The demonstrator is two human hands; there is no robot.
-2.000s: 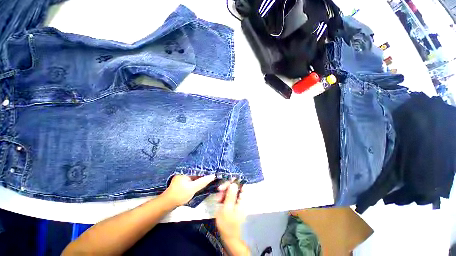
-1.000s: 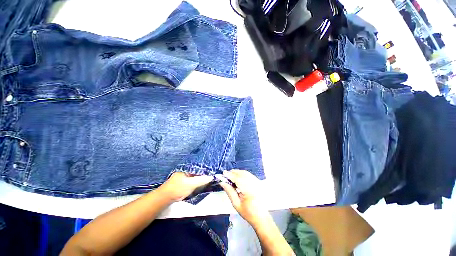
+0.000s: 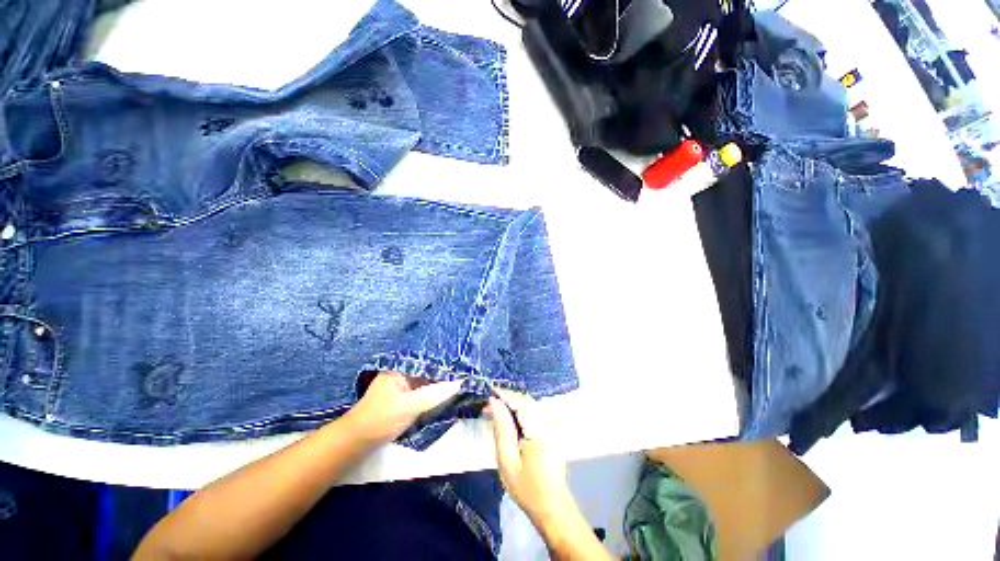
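Note:
Blue denim jeans (image 3: 252,263) with small dark motifs lie spread on the white table (image 3: 647,329), waistband at the left. The near leg's end is folded back, with its hem at the table's front edge. My left hand (image 3: 393,405) grips the folded hem, thumb on top. My right hand (image 3: 524,433) is at the same hem, just right of my left hand, fingertips at the edge. A small dark thing shows at the right fingertips; whether it is a tool or dark fabric I cannot tell.
A black bundle with white stripes (image 3: 631,93) lies at the far side. Beside it are a flat black object (image 3: 609,173), a red-labelled bottle with yellow cap (image 3: 674,164). Denim (image 3: 811,296) and black garments (image 3: 932,312) lie at the right. A brown board (image 3: 746,493) and green cloth (image 3: 669,515) are below.
Two seconds ago my right hand was lower and slightly left; it rose to the hem, then shifted slightly down. My left hand keeps hold of the hem. The view has shifted slightly.

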